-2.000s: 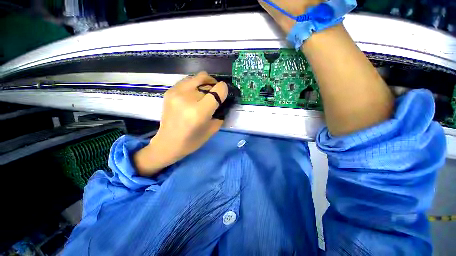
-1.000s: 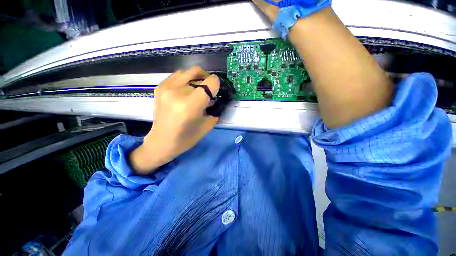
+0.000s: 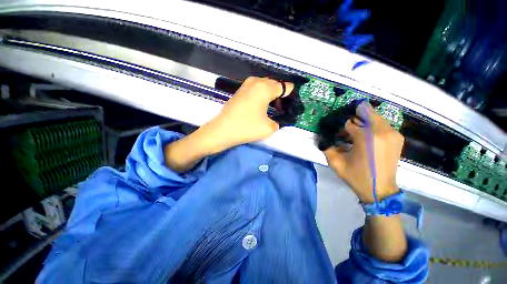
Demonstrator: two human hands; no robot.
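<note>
A green circuit board panel [image 3: 318,100] lies in the dark channel of the conveyor, partly hidden by both hands. My left hand [image 3: 250,108] has black coverings on its fingertips, which are closed at the panel's left end. My right hand [image 3: 364,147] wears a light-blue wrist strap [image 3: 389,205]. Its black-covered fingers are over the panel's near side; their grip is blurred and hidden. A blurred pale purple strip [image 3: 368,136] runs along the right hand; I cannot tell what it is.
The conveyor's white rail [image 3: 222,36] runs across the view. More green boards [image 3: 482,169] sit in the channel at the far right. A rack of stacked green panels [image 3: 64,150] is at the left. A bright blue coiled cord [image 3: 353,25] hangs beyond the far rail.
My right hand has come back from beyond the far rail down to the panel. My left hand stays at the panel's left end. The view has tilted, and boards at the far right show more.
</note>
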